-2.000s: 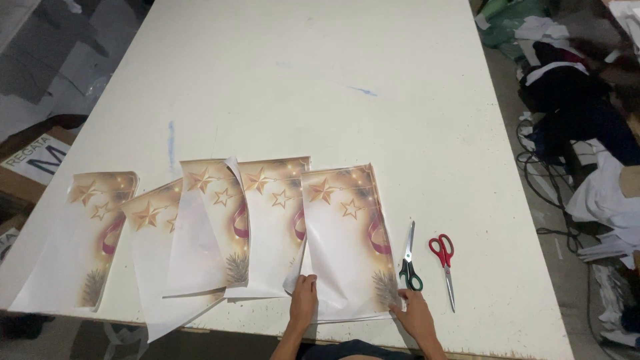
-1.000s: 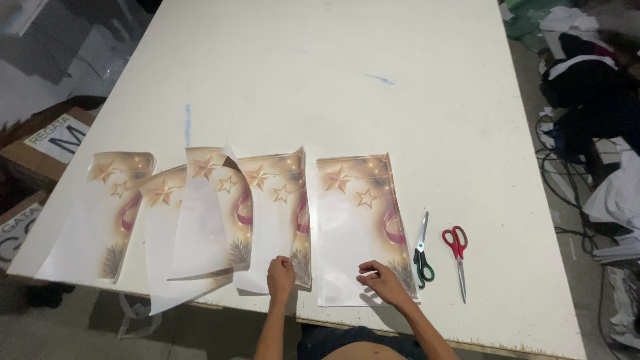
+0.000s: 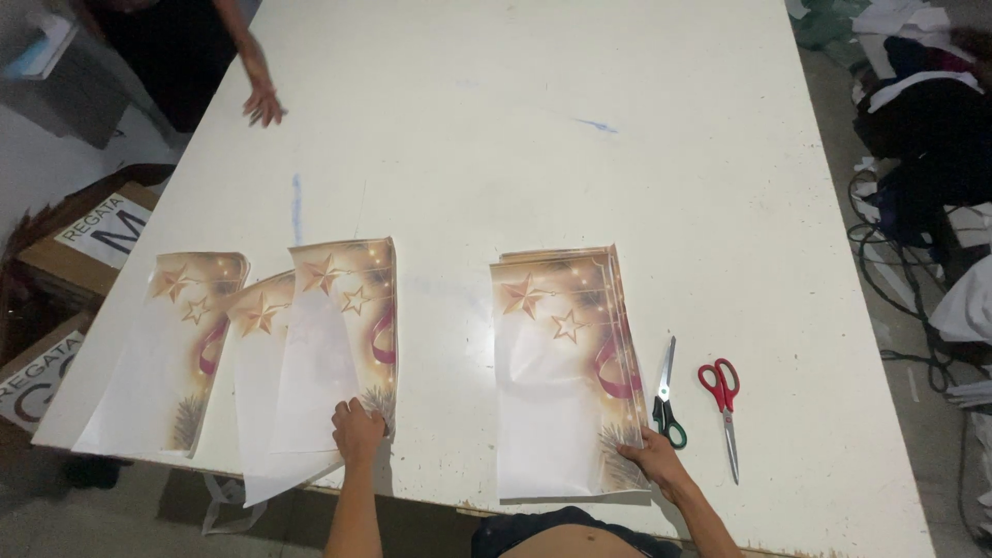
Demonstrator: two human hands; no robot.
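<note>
Sheets printed with gold stars, a ribbon and pine twigs lie along the near side of the white table. My left hand [image 3: 359, 428] is on the lower right corner of the middle printed sheet [image 3: 322, 349], fingers curled at its edge. At the right, a pile of printed sheets [image 3: 554, 387] has its lower right corner between the thumb and fingers of my right hand [image 3: 655, 463]. Overlapped by the middle sheet is a tilted printed sheet [image 3: 260, 380]; another printed sheet [image 3: 167, 349] lies at the far left. Green-and-black scissors [image 3: 666, 399] and red-handled scissors [image 3: 725, 415] rest right of the pile.
Across the white table [image 3: 542, 178], at the far left, a co-worker's hand [image 3: 265, 102] reaches over the edge. Cardboard boxes [image 3: 66, 252] with printed signs stand left of the table. Dark and white fabric [image 3: 922, 124] and black cables [image 3: 903, 294] lie on the floor at the right.
The sheets that lay between the middle sheet and the right pile now lie with that pile. My left hand has moved left to the middle sheet. A co-worker's arm has come into view.
</note>
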